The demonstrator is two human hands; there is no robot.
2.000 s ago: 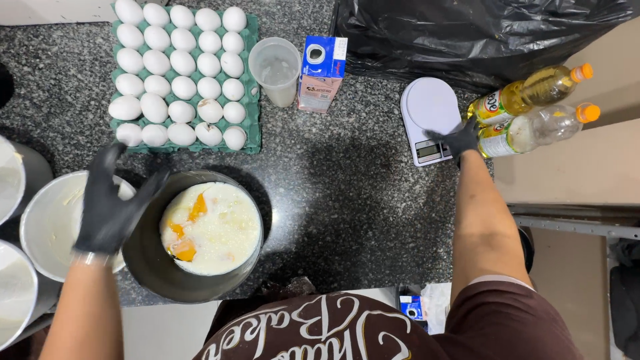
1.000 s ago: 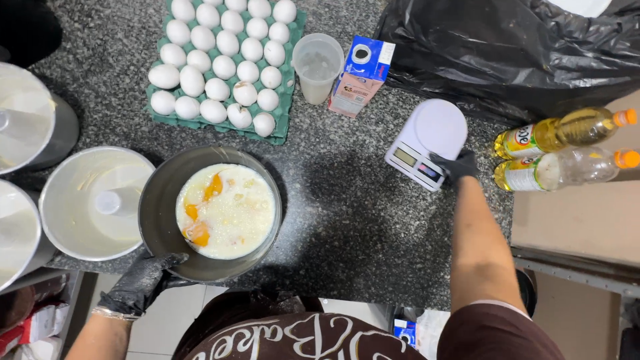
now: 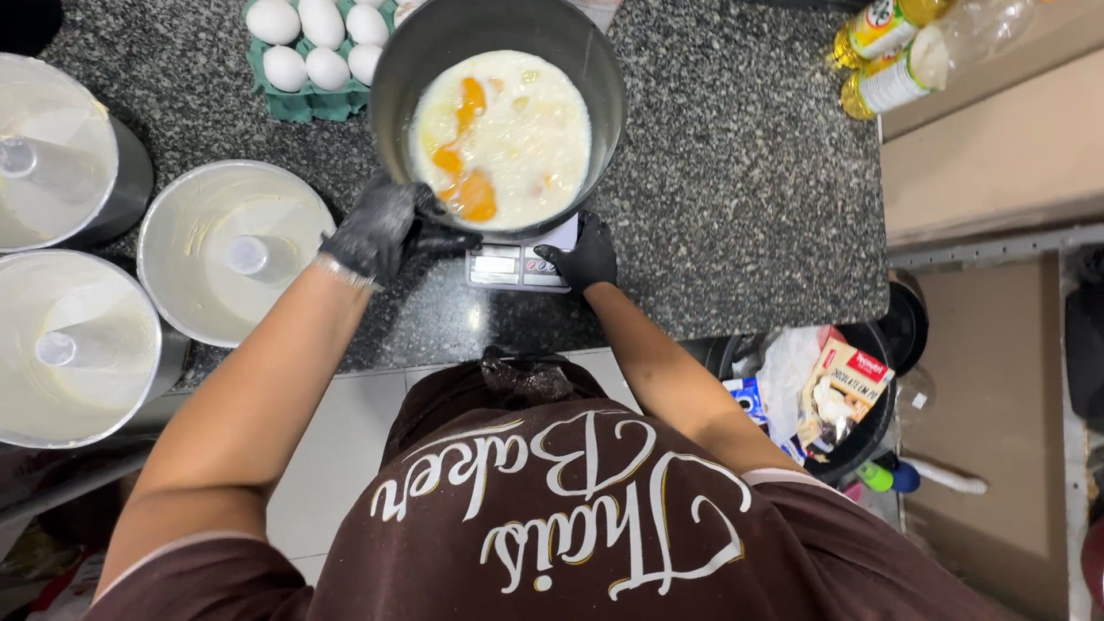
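Note:
My left hand (image 3: pixel 388 231), in a black glove, grips the near left rim of a deep grey metal pot (image 3: pixel 595 95). Inside the pot lies a whitish liquid mixture (image 3: pixel 535 129) with orange egg yolks (image 3: pixel 477 197). The pot is above a white digital kitchen scale (image 3: pixel 511 266) and hides most of it; whether it rests on the scale cannot be told. My right hand (image 3: pixel 588 255), also gloved in black, holds the scale by its front right corner, thumb near the buttons. The scale's display faces me.
Greased tube cake pans (image 3: pixel 237 177) stand at the left. White eggs in a green tray (image 3: pixel 315 105) sit behind the pot. Two plastic oil bottles (image 3: pixel 893 82) lie at the back right. Below the granite counter's (image 3: pixel 742 190) right edge is a black bin (image 3: pixel 880 405) holding packaging.
The scale has moved from the right toward the counter's front edge, with my right hand at it. My left hand has brought the pot from the left to over the scale.

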